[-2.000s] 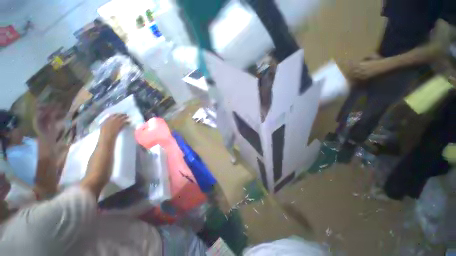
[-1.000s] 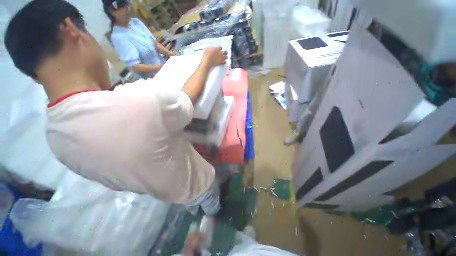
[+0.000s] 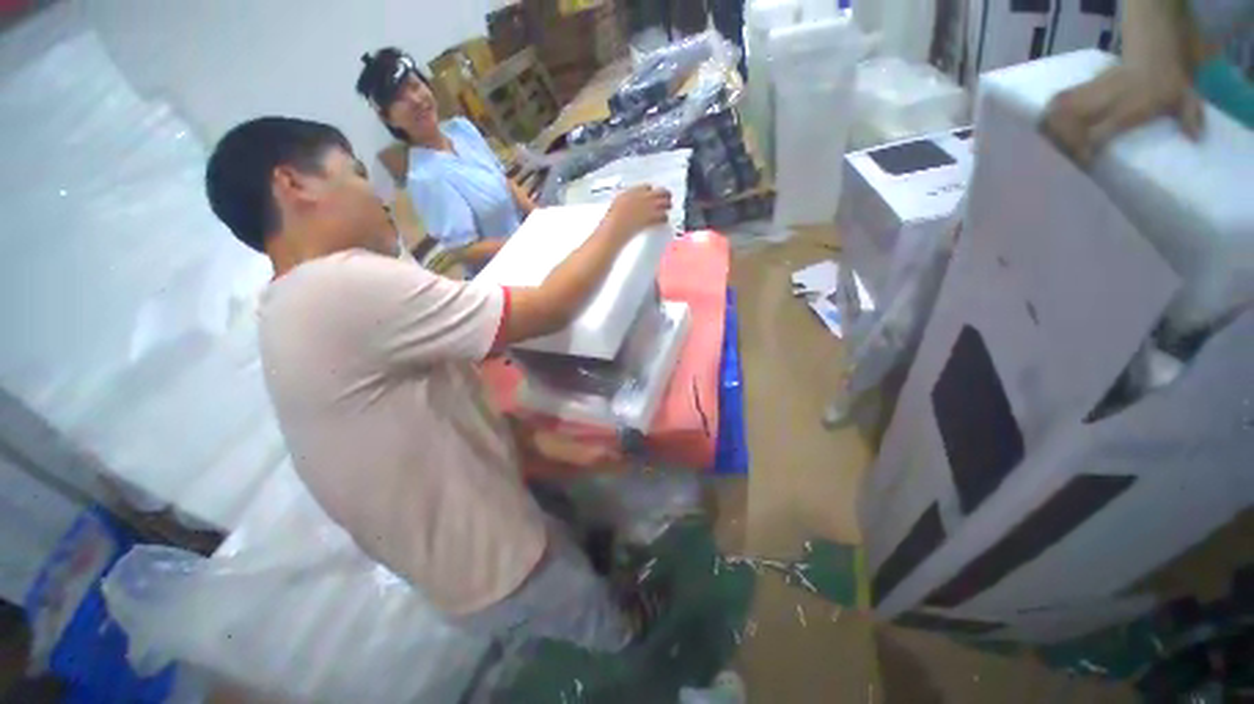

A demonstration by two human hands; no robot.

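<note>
Neither of my hands is in view. A large white printed carton (image 3: 908, 454) with black product pictures stands close on the right, cut off by the picture's edge. Its top flaps are raised and spread. A white foam block (image 3: 1194, 186) shows between the flaps at the top of the carton. Another person's hand (image 3: 1128, 103), coming from the top right, rests on the foam's top edge. The inside of the carton is mostly hidden.
A person in a pale shirt (image 3: 392, 413) holds a white foam-like block (image 3: 605, 296) over a red-pink cover (image 3: 701, 351). Another person in light blue (image 3: 461, 193) stands behind. A second carton (image 3: 901, 193) stands further back; scraps litter the floor.
The view has swung, bringing the pale-shirted person further right. The blurred hand at the bottom edge is gone. Another person's hand now shows on the foam at the carton.
</note>
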